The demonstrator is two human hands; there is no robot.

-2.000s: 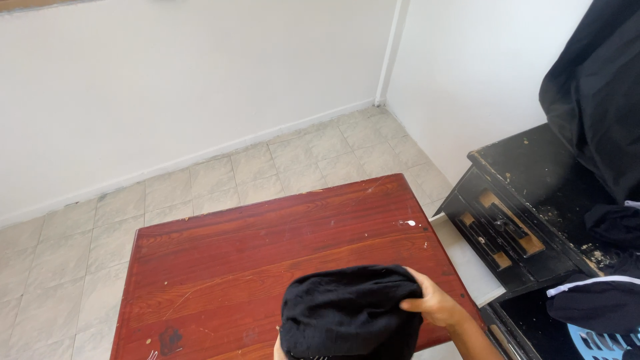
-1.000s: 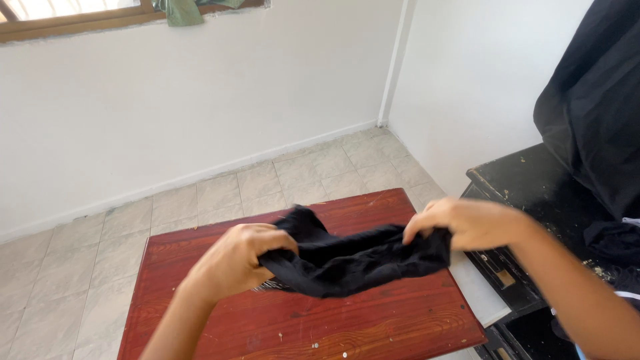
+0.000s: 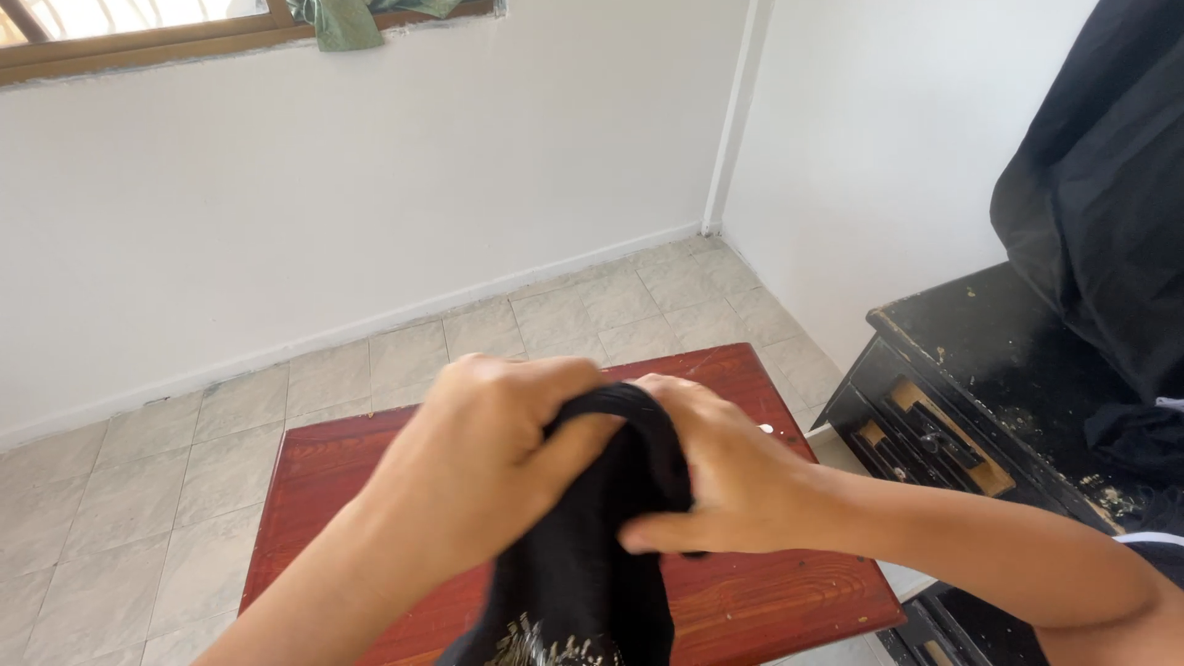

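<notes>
Over the red-brown wooden table I hold up a black cloth that hangs down toward the bottom edge of the view. Silvery decoration shows on its lower part. My left hand grips the upper left of the cloth, its thumb inside a folded band at the top. At the right side of that band is my right hand, its fingers behind the cloth and its thumb in front. Both hands are slightly blurred and close together.
A worn black wooden cabinet with drawers stands at the right. Dark fabric drapes over it, and more dark cloth lies on top. Beyond the table are the tiled floor, white walls and, upper left, a window with a green curtain.
My hands have come together from holding the cloth stretched sideways. The cloth now hangs lengthwise between them, its silvery decoration more visible.
</notes>
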